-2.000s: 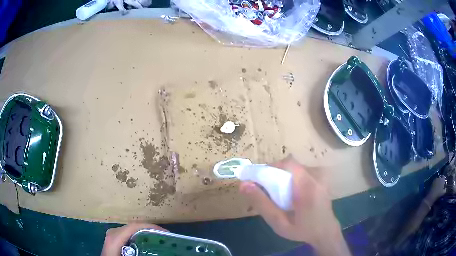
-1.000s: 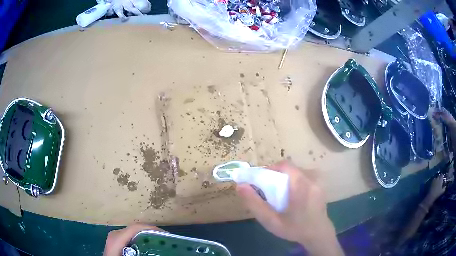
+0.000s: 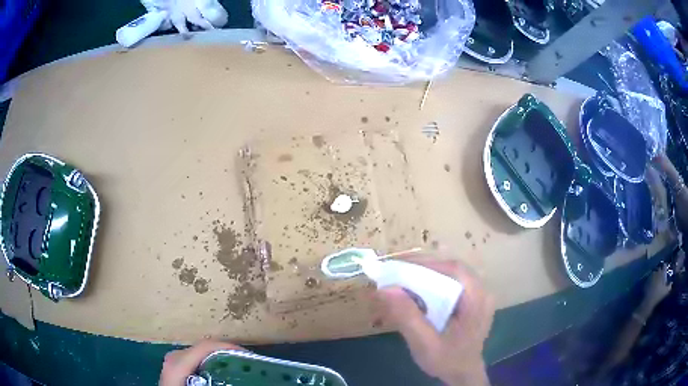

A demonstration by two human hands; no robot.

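My right hand (image 3: pixel 453 332) grips a white glue bottle (image 3: pixel 419 289), its nozzle at the right edge of the glue dish (image 3: pixel 330 264). The small white oval dish holds pale greenish liquid and lies on the stained cardboard. A thin pale stick (image 3: pixel 400 252) shows just right of the dish, above the bottle; whether it touches the dish is hidden. My left hand (image 3: pixel 185 363) holds a green housing (image 3: pixel 264 371) with a silver rim at the bottom edge; hand and housing are cut off by the frame. A silver piece sits on the housing's left corner.
A white lump (image 3: pixel 342 203) sits on a dark stain. A green housing (image 3: pixel 64 226) stands at left, several at right (image 3: pixel 547 162). Beyond are a bag of silver-red pieces (image 3: pixel 377 56), another stick (image 3: pixel 426 94) and a white glove (image 3: pixel 185 13). Another person's arm (image 3: pixel 641 305) is at far right.
My right hand and the bottle have shifted slightly right, the nozzle drawn back toward the dish's edge. The thin stick beside the dish now shows. My left hand stays nearly still.
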